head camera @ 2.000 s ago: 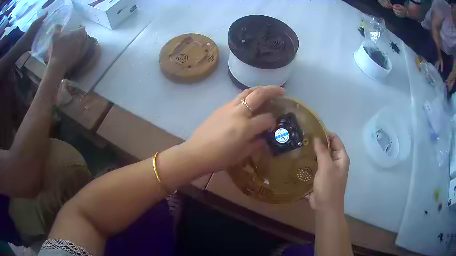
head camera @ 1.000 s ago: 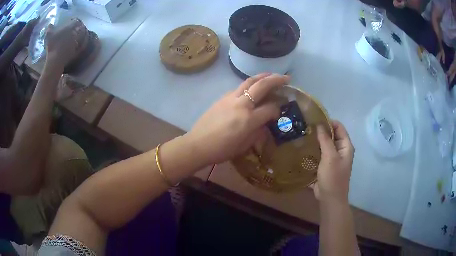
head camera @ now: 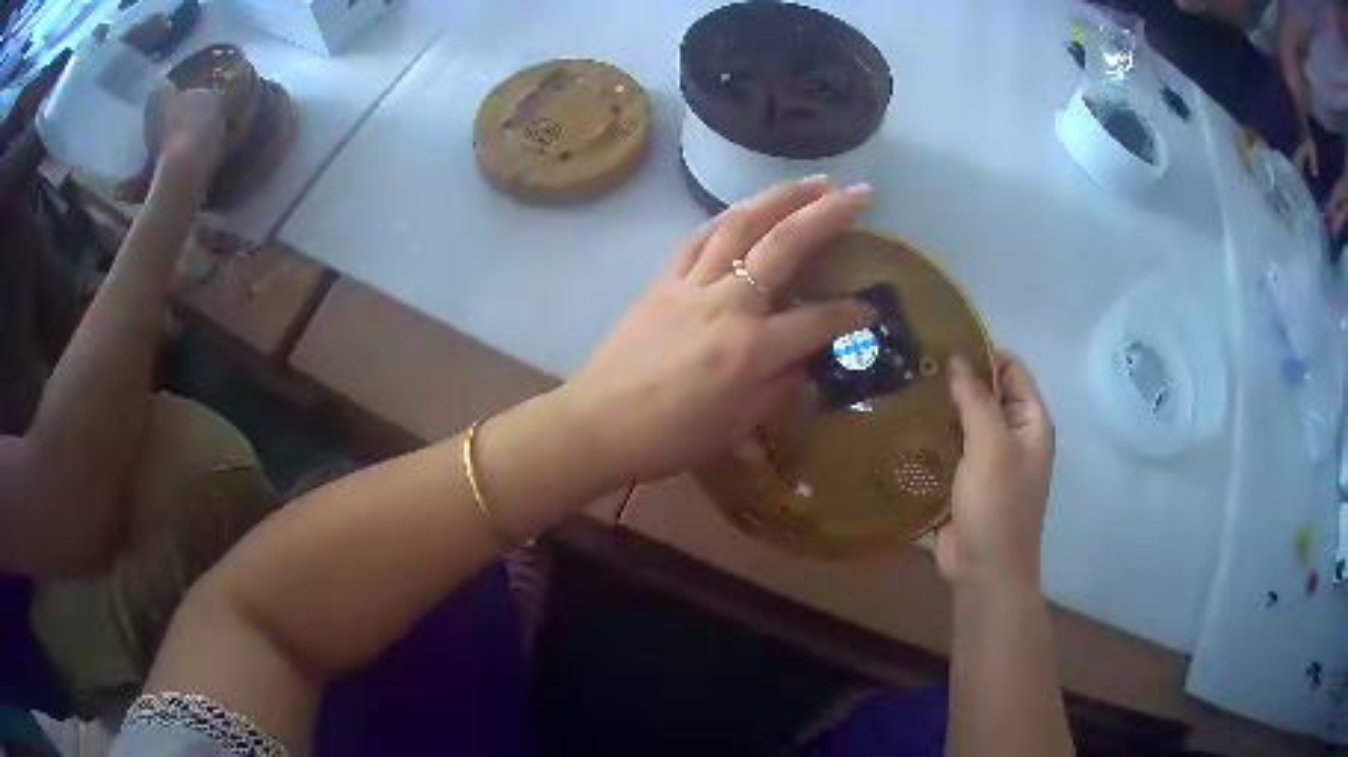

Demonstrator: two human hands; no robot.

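A tan-gold base shell (head camera: 887,496) is held tilted above the bench's front edge, its inside facing me. A small black square cooling fan (head camera: 863,352) with a round white-blue label sits inside it. A vent grille (head camera: 918,472) shows at its lower right. My right hand (head camera: 999,473) grips the shell's right rim, thumb inside. My left hand (head camera: 710,348) reaches over the shell's left side, with fingertips at the fan's upper left edge. My left palm hides part of the shell; whether it also holds the rim cannot be told.
A tan shell (head camera: 562,130) lies beyond my left hand. A dark base shell (head camera: 784,82) sits on a white drum (head camera: 791,178). The small-parts bowl (head camera: 1161,370) and second parts bowl (head camera: 1112,144) are at right. At left a person's hand (head camera: 189,130) works on a brown shell; a white box (head camera: 343,22) stands behind.
The shell and my right hand have shifted slightly up and right. My left fingers have moved from the fan's left side to its upper edge. The person at left has let go of a clear bag.
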